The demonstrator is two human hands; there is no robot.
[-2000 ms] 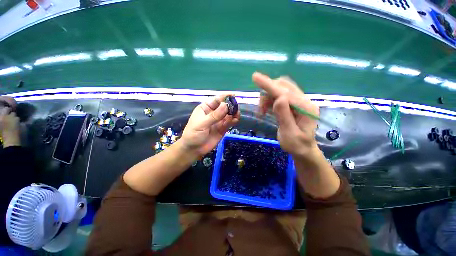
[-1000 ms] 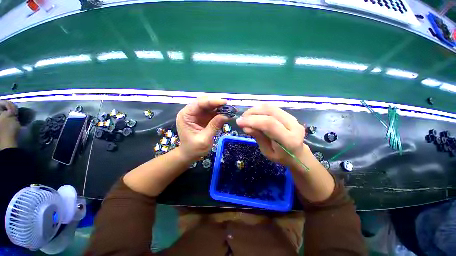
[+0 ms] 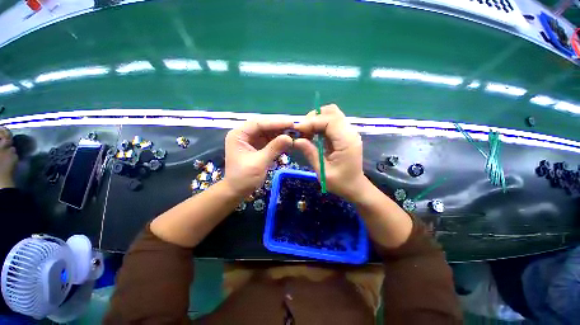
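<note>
My left hand (image 3: 250, 155) pinches a dark round housing (image 3: 292, 133) between thumb and fingers, above the back edge of the blue parts tray (image 3: 270, 233). My right hand (image 3: 338, 150) is close beside it, its fingertips at the housing. The right hand also holds a green strip (image 3: 322, 166), standing nearly upright across its fingers. The fingers partly hide the housing. Small black parts (image 3: 311, 227) fill the tray, with one gold-and-silver component (image 3: 302, 205) on them.
Round modules (image 3: 208, 176) lie left of the tray, and dark housings (image 3: 416, 169) lie right. Spare green strips (image 3: 493, 162) lie further right. A phone (image 3: 82, 175), white fan (image 3: 38, 273) and another person's hand (image 3: 6, 152) are at left. The green belt (image 3: 286, 38) runs behind.
My right hand has come in from the right to meet the left hand at the housing. The green strip has swung from slanting to nearly upright.
</note>
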